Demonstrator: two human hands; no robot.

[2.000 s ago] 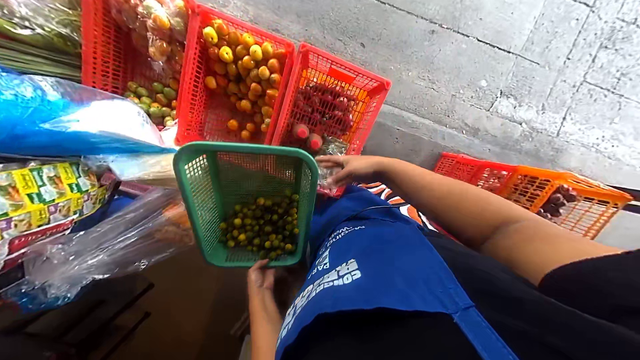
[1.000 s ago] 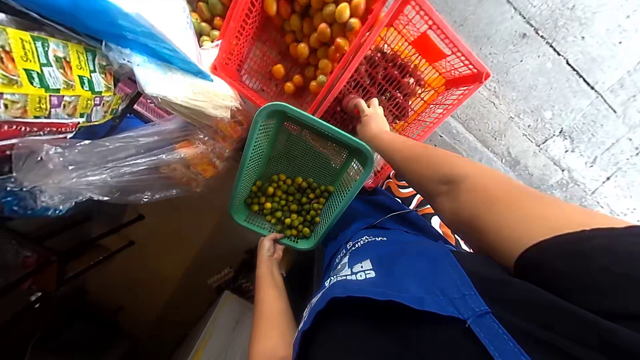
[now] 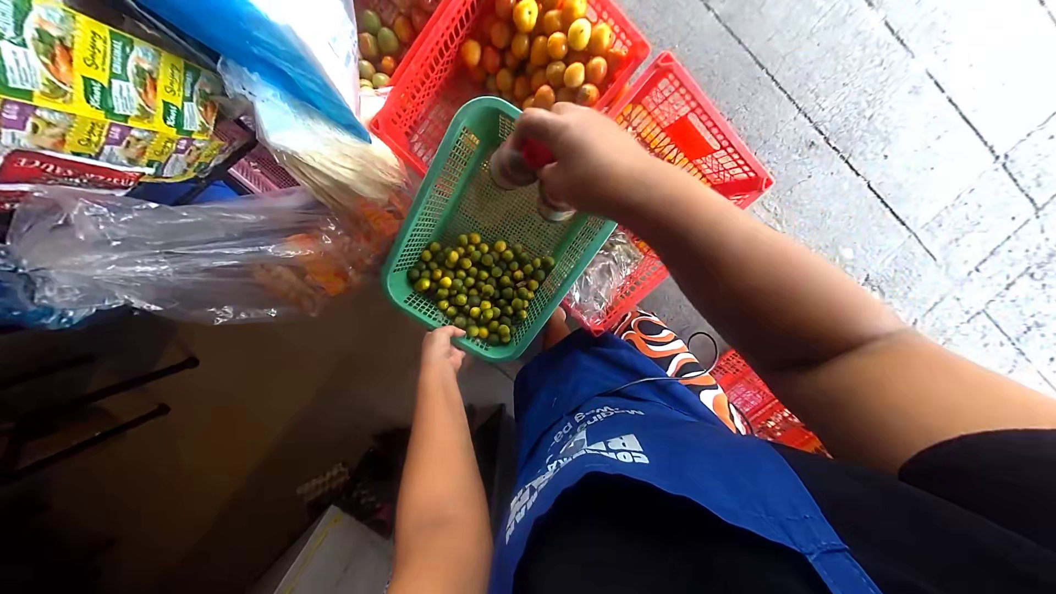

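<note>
A green plastic basket (image 3: 402,239) is tilted in front of me, with many small green and yellow citrus fruits (image 3: 478,285) gathered at its near end. My left hand (image 3: 445,346) grips the basket's near rim. Over the basket's far part, my right hand (image 3: 569,157) is closed around small jars (image 3: 555,210), two of them partly visible, one with a red part showing between the fingers. The fingers hide much of them. Beyond, a red plastic crate (image 3: 396,115) holds orange and yellow tomatoes (image 3: 544,49).
Another red crate (image 3: 709,132) with a clear plastic bag (image 3: 606,276) in it stands at the right. Seasoning packets (image 3: 107,74), a blue plastic bag (image 3: 272,49) and a large clear plastic bag (image 3: 165,256) lie at left. More red crates (image 3: 759,404) are beside my legs; grey paving (image 3: 866,124) lies beyond.
My right hand has moved from the red crate at the right to above the green basket, and small jars now show in it. My left hand stays on the basket's rim.
</note>
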